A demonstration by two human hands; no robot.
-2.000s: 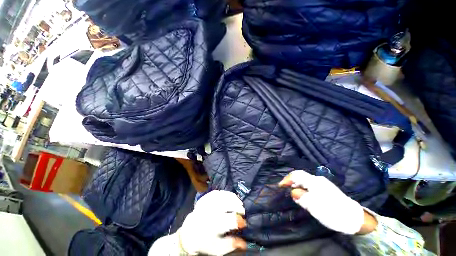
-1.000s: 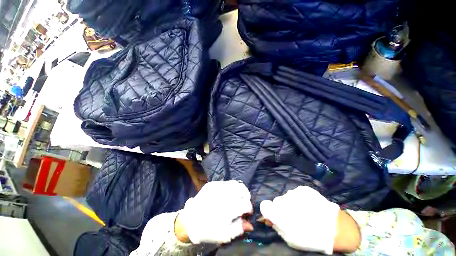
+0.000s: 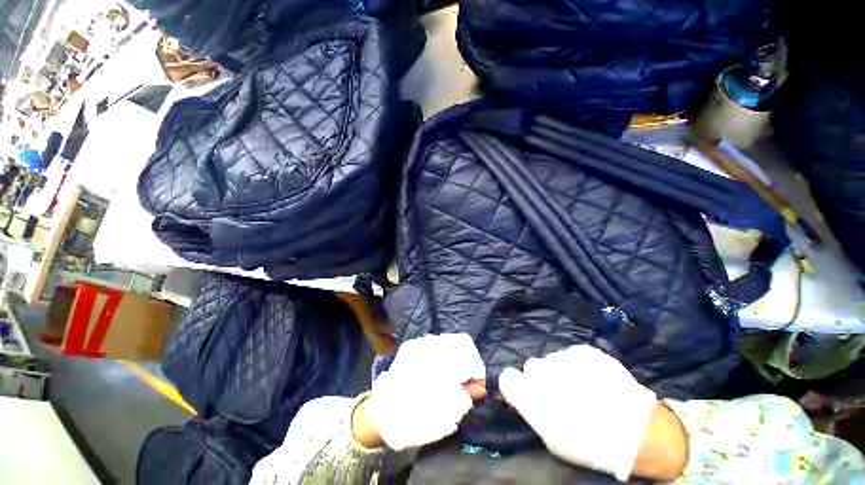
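A dark navy quilted backpack [image 3: 550, 218] lies in front of me, back panel up, with two ribbed shoulder straps [image 3: 541, 213] across it. My left hand [image 3: 425, 390], in a white glove, is at its lower edge with bare fingertips closed together. My right hand [image 3: 580, 409], also gloved in white, is beside it, fingertips nearly touching the left ones. Both hands are at the dark fabric. The small thing at the fingertips is too small and blurred to name. A shiny buckle [image 3: 615, 314] shows above my right hand.
Another quilted backpack [image 3: 275, 161] stands on the white table [image 3: 119, 227] at left, with more behind. Dark bags [image 3: 247, 350] hang or stand below the table edge. A tan cylinder [image 3: 728, 118] and a thin brownish tool [image 3: 749, 175] are at right. A red-marked box [image 3: 123, 322] is at far left.
My right hand has come down from the backpack's lower panel to meet my left hand. Since then both hands have risen slightly, staying close together.
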